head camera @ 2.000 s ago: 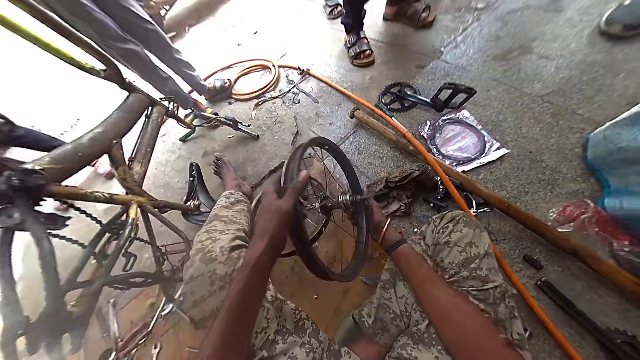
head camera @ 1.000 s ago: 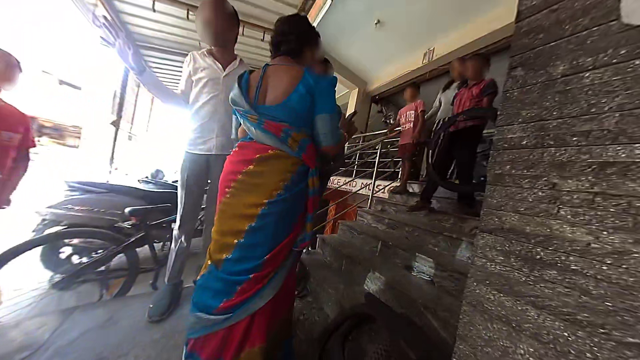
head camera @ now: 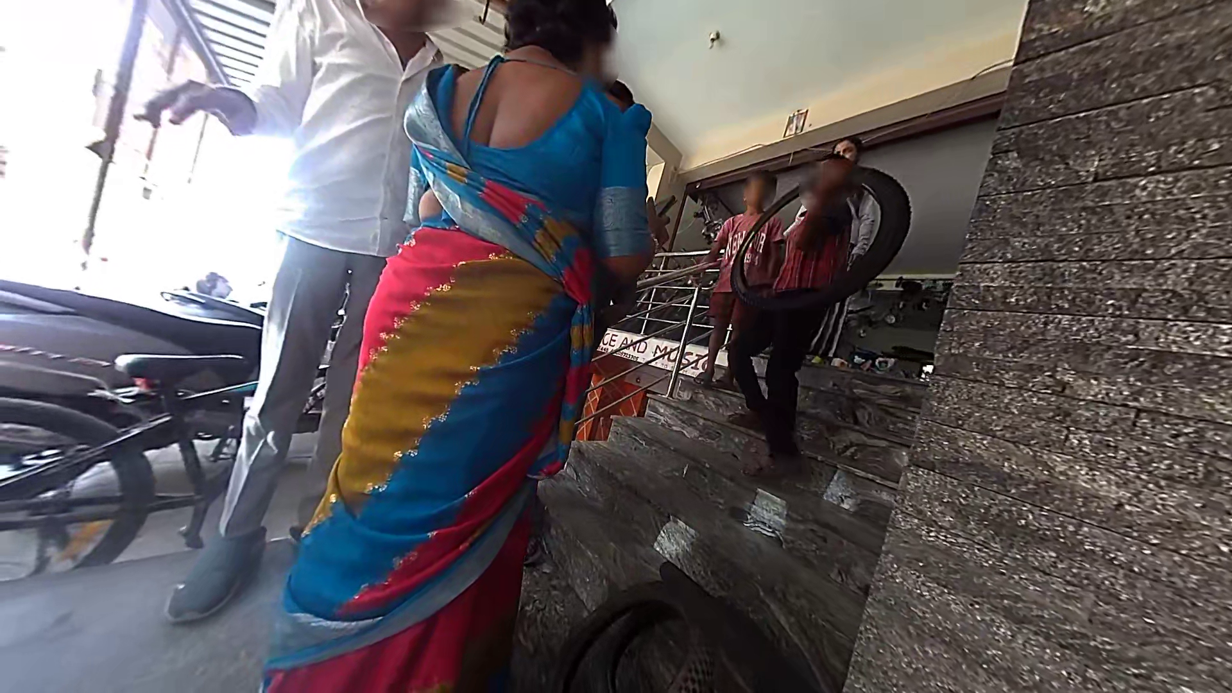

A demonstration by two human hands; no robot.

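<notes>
Neither of my hands shows in the head view now, so what they hold cannot be seen. A black bicycle tyre (head camera: 887, 223) is held up by a person in a red shirt on the stairs. More black tyres (head camera: 626, 616) lie at the bottom of the view, at the foot of the stairs, partly cut off by the frame's edge. At the left stands a bicycle with a black saddle (head camera: 183, 367), its rear wheel partly in view.
A person in a colourful sari (head camera: 433, 385) stands close in front, beside a person in a white shirt (head camera: 351, 135). Stone steps (head camera: 712, 491) with a metal railing (head camera: 685, 337) rise behind them. A stone-clad wall (head camera: 1078, 385) borders the right; a motorcycle (head camera: 125, 327) stands left.
The view has swung up from the floor work to the people and stairs, and my hands with the wheel have left it. The person on the stairs now holds the tyre up higher.
</notes>
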